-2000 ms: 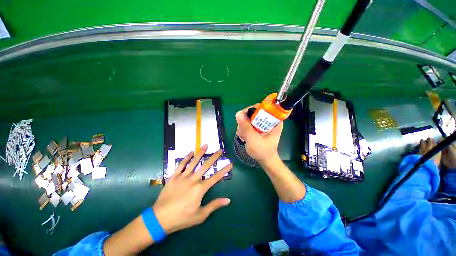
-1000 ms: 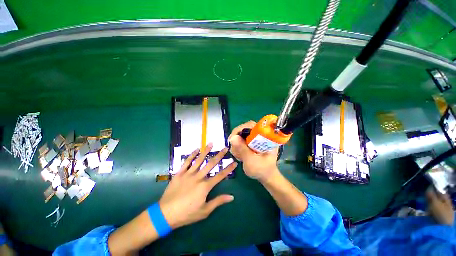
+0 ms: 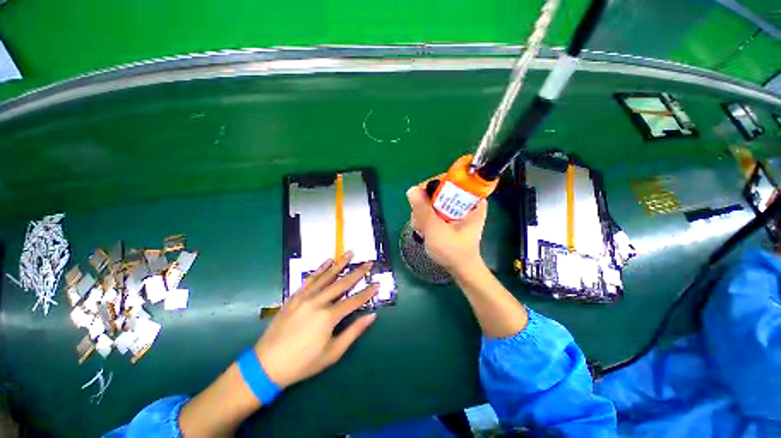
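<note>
A tablet unit (image 3: 321, 214) with a black edge, silver-white middle and orange stripe lies in front of me. My left hand (image 3: 312, 321) lies flat with fingers spread over the unit's near end, holding nothing. A blue band (image 3: 258, 376) is on that wrist. My right hand (image 3: 452, 235) is closed around the orange electric screwdriver (image 3: 457, 202), above the grey grainy screw dish (image 3: 423, 257) right of the unit. The tool's tip is hidden by the hand. A short amber tail (image 3: 271, 311) sticks out at the unit's lower left.
Stacked units (image 3: 548, 210) lie right of the dish. A pile of small square flex parts (image 3: 128, 295) and a pile of white strips (image 3: 43, 257) lie at left. Another unit (image 3: 658, 115) lies at far right. A person's blue sleeve (image 3: 745, 316) and a black cord (image 3: 668, 321) show at right.
My right hand has moved the screwdriver from the unit's right edge back over the screw dish. My left hand stays at the unit's near end. Another unit now shows at far right.
</note>
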